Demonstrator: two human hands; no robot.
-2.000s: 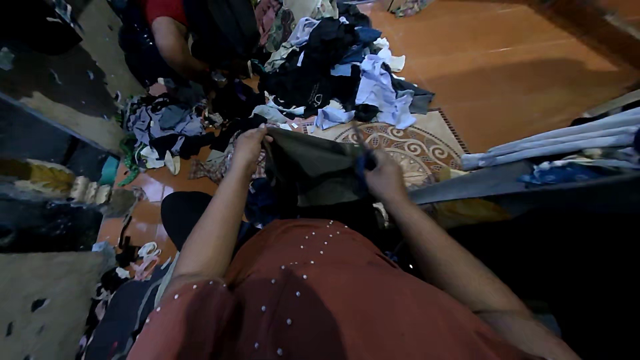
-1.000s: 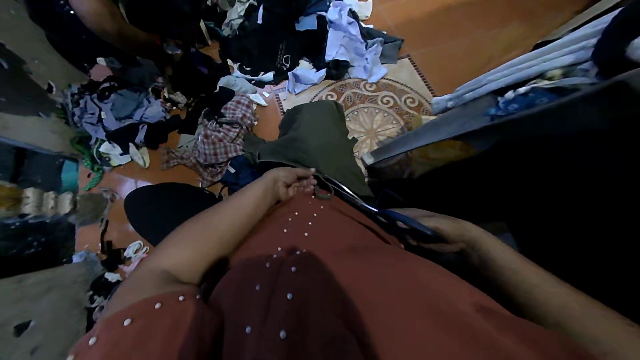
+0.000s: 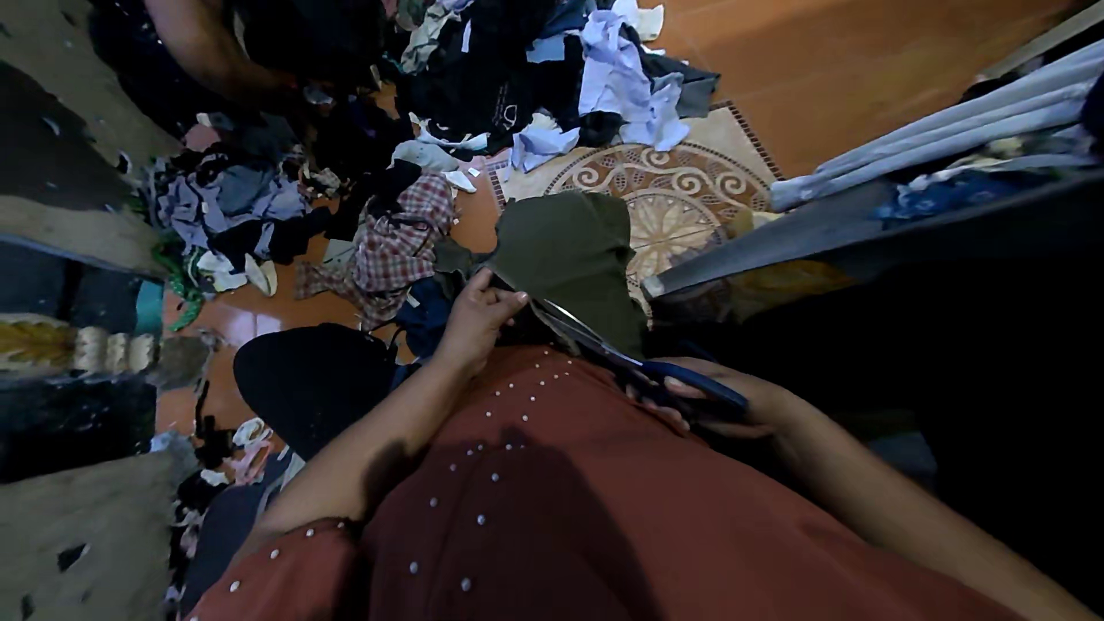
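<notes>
My left hand (image 3: 483, 321) pinches the edge of an olive-green cloth (image 3: 565, 250) that lies across my lap, near the middle of the view. Scissors with dark blue handles (image 3: 699, 384) are in my right hand (image 3: 711, 401), to the right of the cloth. Their blades (image 3: 591, 336) point up and left along the near edge of the cloth, toward my left fingertips. Whether the blades touch the fabric cannot be told.
Piles of dark and pale cloth (image 3: 543, 78) lie ahead on the tiled floor. A red checked cloth (image 3: 405, 237) and grey scraps (image 3: 228, 194) are at the left, near another person's arm (image 3: 203, 43). White fabric (image 3: 940, 125) hangs at the right beside a grey edge (image 3: 759, 233).
Two seconds ago the green cloth was held up between both hands; now it lies lower over my lap. My right hand has moved right and toward my body, with the scissors now plainly seen.
</notes>
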